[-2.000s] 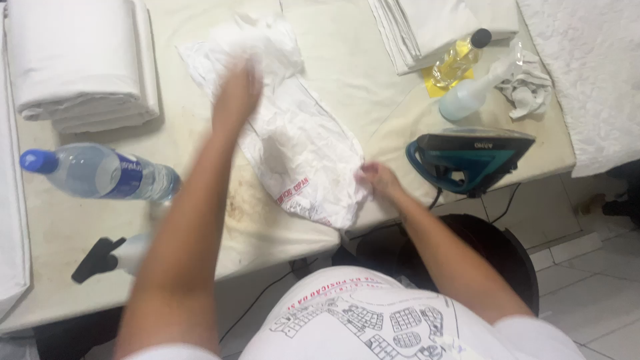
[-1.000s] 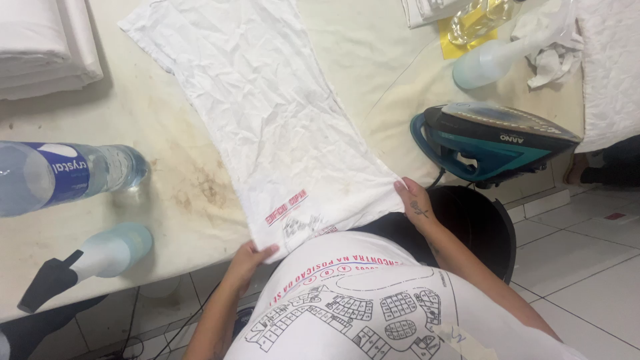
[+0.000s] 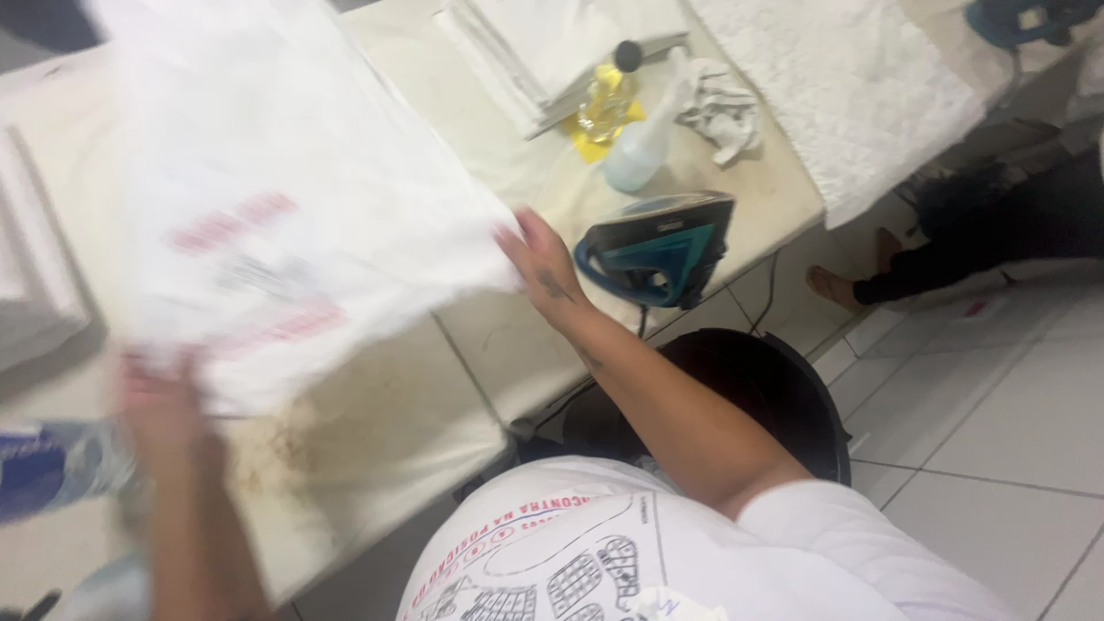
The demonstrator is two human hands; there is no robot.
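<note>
A white printed cloth (image 3: 293,172), perhaps a garment, is stretched between my two hands over the ironing table, blurred by motion. My left hand (image 3: 164,388) grips its lower left corner; my right hand (image 3: 539,259) pinches its lower right corner. Just right of my right hand, a teal and black steam iron (image 3: 660,250) rests on the padded tabletop. Behind the iron are a pale spray bottle (image 3: 638,155), a clear bottle with a black cap (image 3: 606,103) on something yellow, and a crumpled white cloth (image 3: 720,108).
Folded white cloths (image 3: 526,52) lie at the back, a white stack (image 3: 34,259) at the left. A large plastic water bottle (image 3: 60,470) stands near my left forearm. A black round bin (image 3: 759,397) is below the table edge. A person's feet (image 3: 841,280) show at the right.
The cloth, drawn down against my body a second ago, is now out over the table, held by both corners. My hands have moved forward and away from my body. The view has shifted.
</note>
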